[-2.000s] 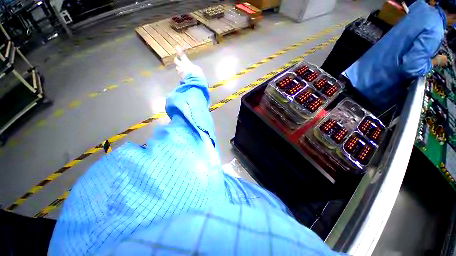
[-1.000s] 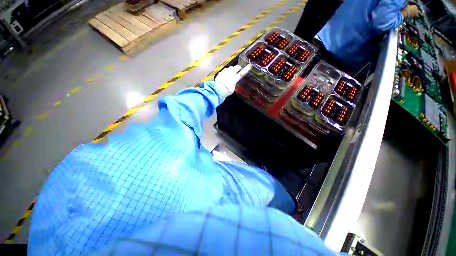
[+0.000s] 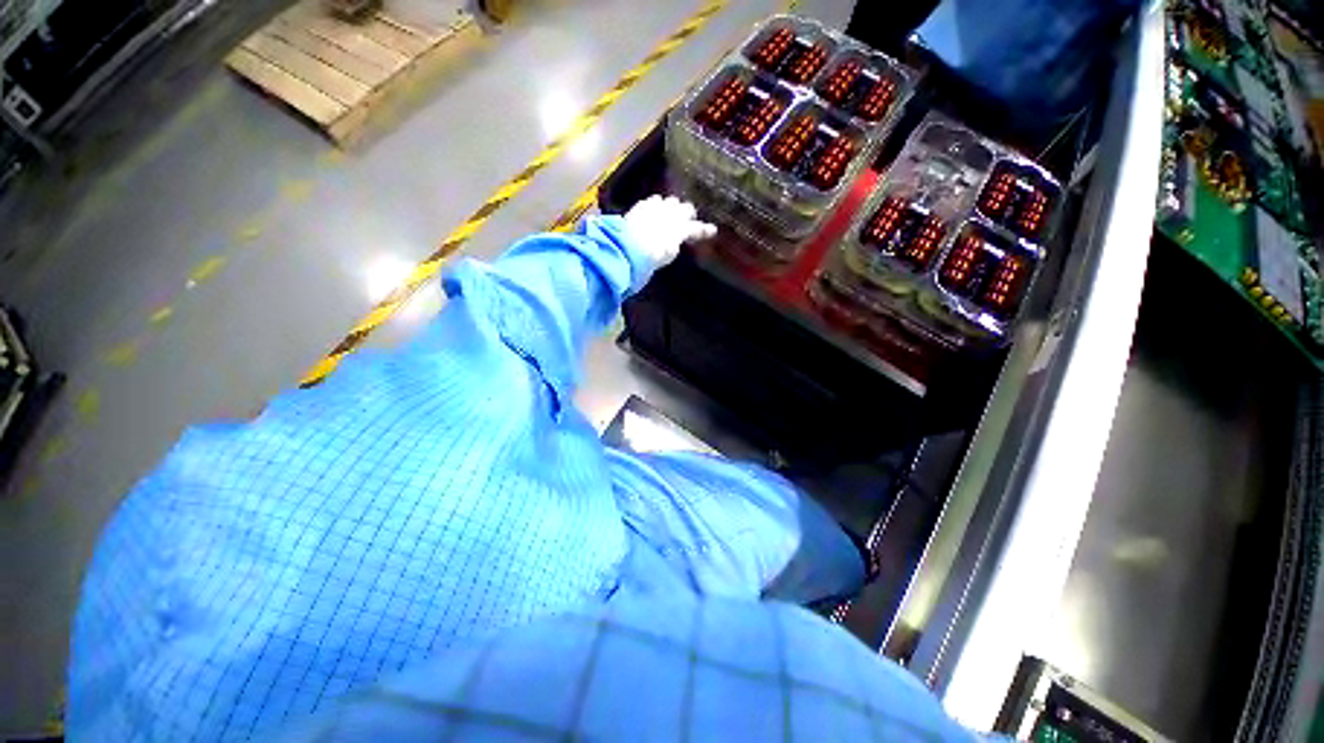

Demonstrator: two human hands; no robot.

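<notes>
My left hand (image 3: 668, 230), in a white glove, reaches to the lower left side of a stack of clear blister trays (image 3: 791, 124). Its fingers are extended; whether they touch the stack I cannot tell. The stack's top tray has four pockets of dark coil components with orange-red stripes. A second tray stack (image 3: 944, 240) stands to its right, with three filled pockets and one without coils. Both stand on a red surface (image 3: 813, 295) at the top of a black bin (image 3: 726, 356). My right hand is out of the picture.
A pale metal conveyor rail (image 3: 1082, 436) runs beside the bin. Green circuit boards (image 3: 1231, 240) lie beyond it, and part of another board (image 3: 1096, 719) shows at the bottom. Another person's blue sleeve or coat (image 3: 1024, 58) is at the top. A wooden pallet (image 3: 334, 66) lies on the taped floor.
My left hand has come from over the floor to the tray stack. The view has swung, so the pallet moved up and left. The other person is now mostly cut off.
</notes>
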